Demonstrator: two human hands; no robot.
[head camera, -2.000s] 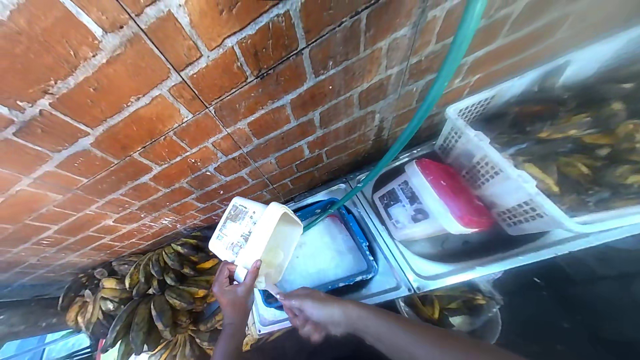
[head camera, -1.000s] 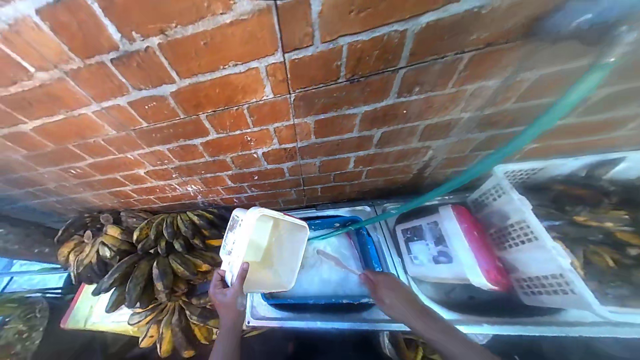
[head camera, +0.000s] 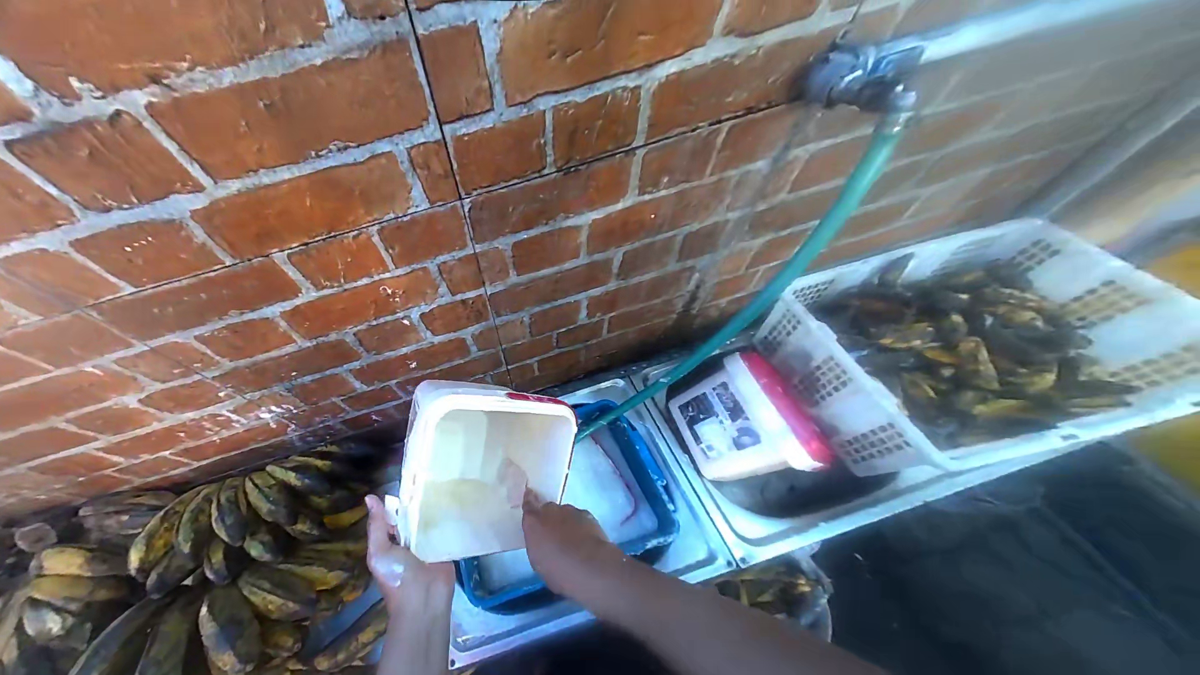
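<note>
My left hand (head camera: 398, 553) grips the left side of a white plastic tub (head camera: 487, 478), which is tipped so its inside faces me; a pale yellowish residue lies in it. At the tub's mouth, my right hand (head camera: 562, 530) holds a pale, flat scraper-like tool (head camera: 513, 480) that reaches inside. Behind and below the tub, a blue basin (head camera: 661, 497) with whitish contents (head camera: 605, 487) sits in the left sink bowl. The end of a green hose (head camera: 750, 314) runs down to this basin.
A lidded tub (head camera: 727, 422) with a red lid stands in the right sink bowl (head camera: 816, 495). Farther right is a white crate (head camera: 872, 412) of dark and yellow peels. Banana bunches (head camera: 234, 544) lie at left. A tap (head camera: 858, 80) juts from the brick wall. A bag of peels (head camera: 773, 595) stands below.
My right hand has moved from over the blue basin to the tub's mouth, with the tool now inside. The left hand still holds the tub. The view has shifted, bringing the tap in.
</note>
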